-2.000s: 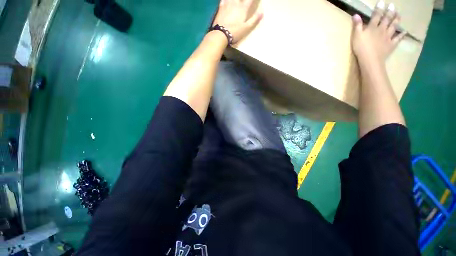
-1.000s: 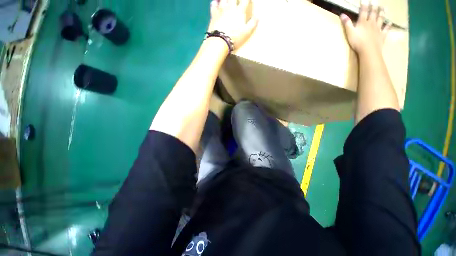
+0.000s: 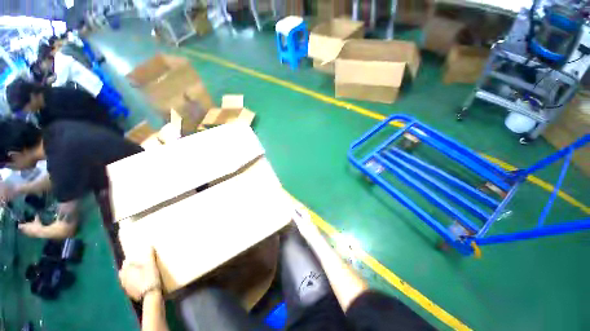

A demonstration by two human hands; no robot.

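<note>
A large brown carton (image 3: 207, 220) is in front of me at the bench edge, above my knees. Its top flaps are folded down, with a narrow dark gap between them. My left hand (image 3: 141, 275) holds the carton's near left corner. My right hand (image 3: 303, 223) is at the carton's right side; its fingers are blurred and partly hidden, but it presses against that side.
Black housings (image 3: 53, 275) lie on the green bench at left, beside people in dark clothes (image 3: 84, 152). A blue trolley (image 3: 440, 187) stands on the floor at right. Open cartons (image 3: 370, 72), a blue stool (image 3: 292, 42) and a metal wheeled frame (image 3: 511, 97) are farther back.
The view has swung up and right, showing the floor and trolley. The carton now appears lower left with its flaps down. My hands have moved from its top to its sides.
</note>
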